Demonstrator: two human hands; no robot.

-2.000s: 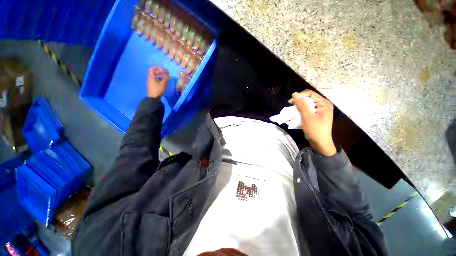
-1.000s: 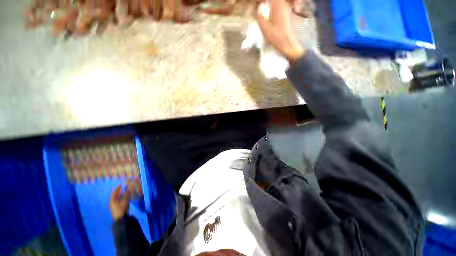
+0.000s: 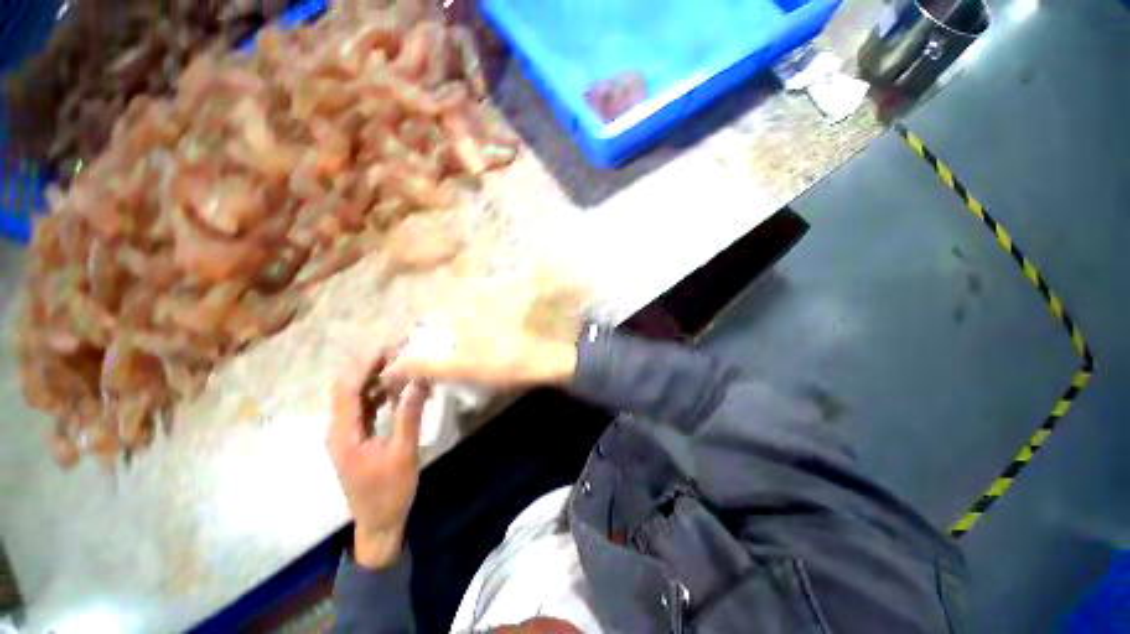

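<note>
My left hand [image 3: 376, 458] and my right hand [image 3: 496, 362] meet over the front edge of the speckled bench. A white cloth [image 3: 436, 419] shows under and between them, held with my right hand. A dark reddish-brown piece [image 3: 376, 394] shows between the fingers of my left hand, blurred and mostly hidden. The large heap of orange-brown pieces [image 3: 223, 211] lies on the bench beyond my hands.
A blue bin [image 3: 605, 139] stands at the far right of the bench with one reddish piece [image 3: 616, 95] inside. White crumpled cloths [image 3: 828, 87] and a metal container [image 3: 923, 52] are at the right end. Yellow-black tape [image 3: 1010, 242] marks the floor.
My left hand has left the tray below the bench and come up to the bench edge. My right hand has come back from the heap with the cloth. The view has turned toward the heap.
</note>
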